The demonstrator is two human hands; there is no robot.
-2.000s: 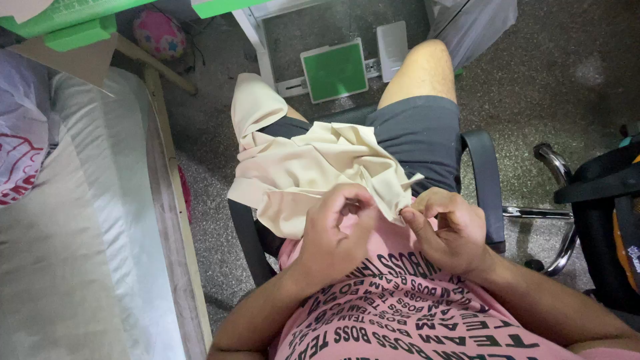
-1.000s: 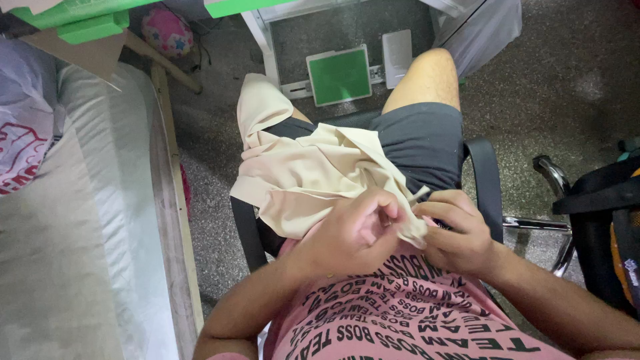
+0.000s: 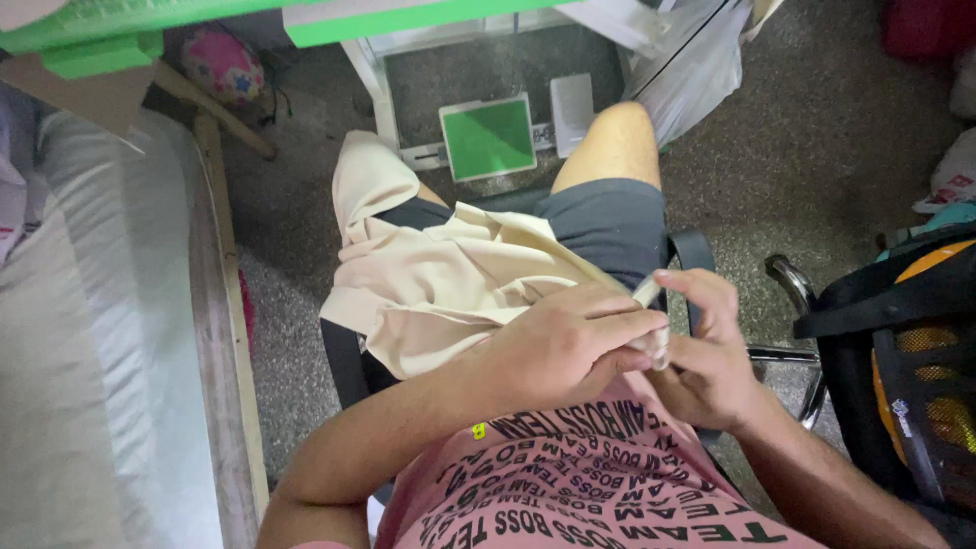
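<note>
A cream-coloured cloth (image 3: 450, 274) lies in loose folds across my lap, one part hanging over the knee on the left. Near the chair's right armrest, my left hand (image 3: 579, 343) pinches a gathered end of the cloth between thumb and fingers. Close against it on the right is my right hand (image 3: 701, 351), its index finger raised at a narrow cream strip (image 3: 646, 291) that sticks up from the cloth. Whether the right fingers grip the strip or only touch it, I cannot tell. No tool is visible in either hand; the fingertips are partly blurred.
A bed with a pale sheet (image 3: 114, 335) and wooden frame (image 3: 229, 305) runs along the left. Ahead are a green-edged table (image 3: 427, 23) and a green panel (image 3: 489, 137) near the floor. The black chair armrest (image 3: 690, 252) and a black bag (image 3: 862, 366) are on the right.
My left hand has moved right, close to my right hand. My right index finger is now lifted at the strip, whereas the fingers were bent in at the cloth before.
</note>
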